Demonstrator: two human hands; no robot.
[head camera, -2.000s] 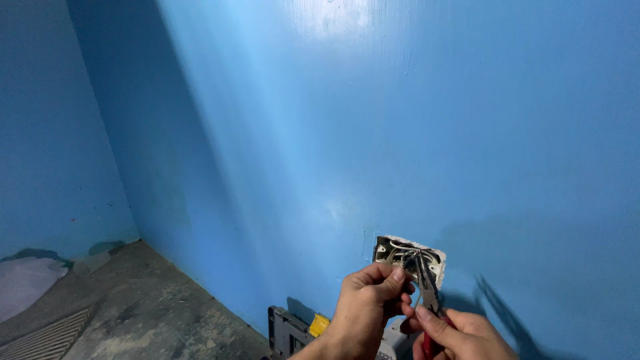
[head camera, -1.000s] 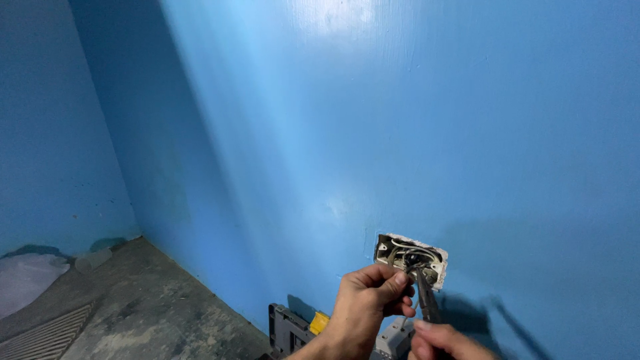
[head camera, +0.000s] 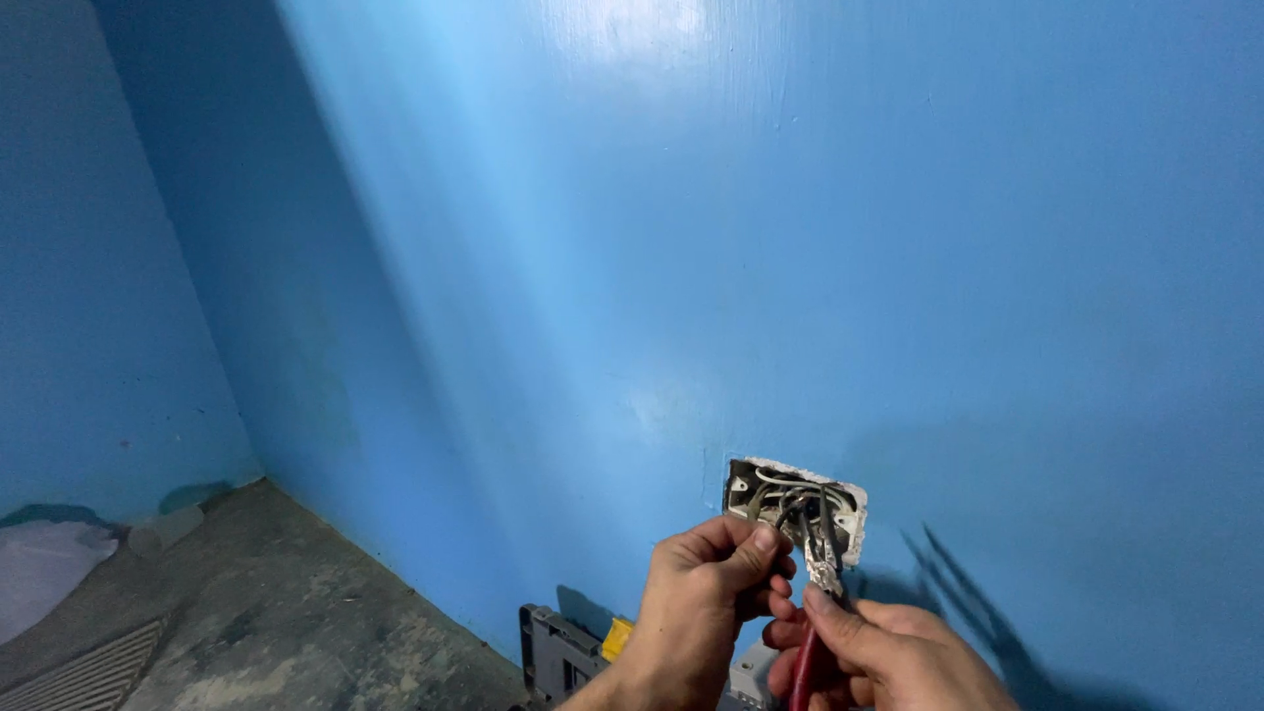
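An electrical wall box (head camera: 739, 486) is recessed in the blue wall, with ragged plaster at its edge and several light and dark wires (head camera: 780, 481) inside. My left hand (head camera: 716, 583) pinches a wire between thumb and fingertips at the box's lower left edge. Red-handled pliers (head camera: 822, 571) are in my right hand (head camera: 879, 642), just below and right of the left one. The jaws of the pliers point up into the box among the wires; whether they grip one is unclear.
Low against the wall, partly behind my left arm, are a dark grey plastic case (head camera: 565, 654), a yellow item (head camera: 617, 639) and a light grey piece (head camera: 752, 674). A ribbed mat or grate (head camera: 89, 671) and a pale plastic bag (head camera: 49, 568) lie on the concrete floor at left.
The pliers have turned in my right hand since a second ago, and their red handle shows again. My left hand has stayed by the lower left of the box.
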